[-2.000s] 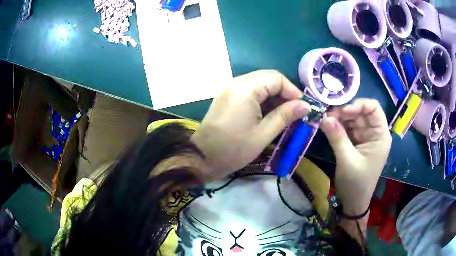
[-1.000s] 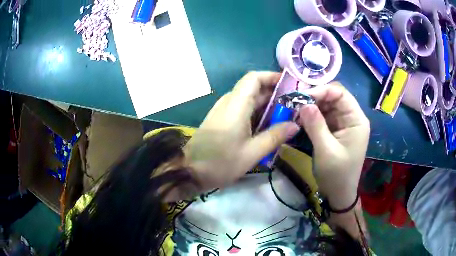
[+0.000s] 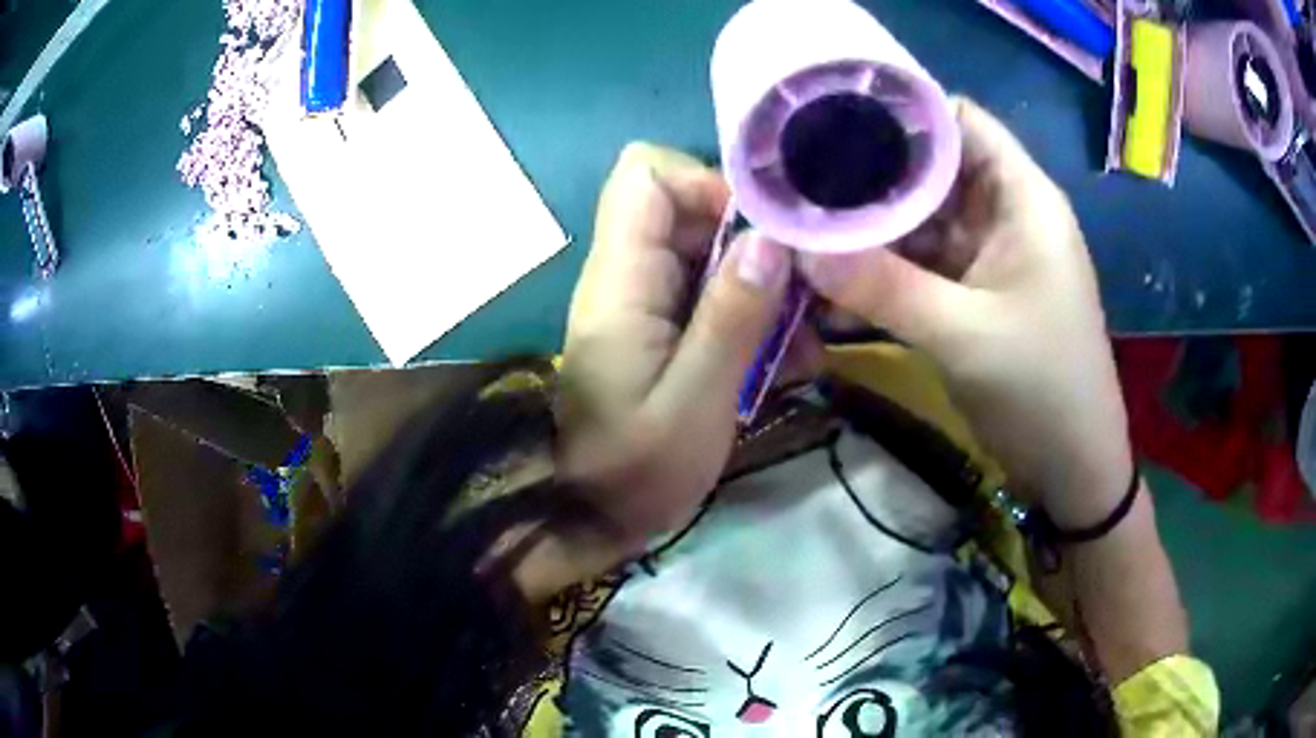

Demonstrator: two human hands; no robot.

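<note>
A pale pink fan housing [image 3: 787, 58] is held up in front of me, its spoked ring and dark round centre facing up towards the camera. Its narrow handle points down, with a strip of blue battery [image 3: 756, 378] showing. My left hand [image 3: 657, 346] grips the handle at its left side, thumb near the joint with the head. My right hand [image 3: 996, 289] holds the head from the right, thumb just below the ring. The circuit board is hidden by the hands and head.
A heap of tiny pink pieces [image 3: 238, 137] lies beside a white card [image 3: 419, 216]. A blue battery unit [image 3: 326, 55] rests on the card's top. Half-assembled units [image 3: 1234, 94] crowd the upper right. A set-aside unit [image 3: 29, 159] lies far left. An open brown box [image 3: 202, 483] stands below the table.
The housing has been raised and turned, so its ring faces the camera and its open handle is mostly hidden. Both hands have shifted their grip. The camera view has swung, showing more of the far left.
</note>
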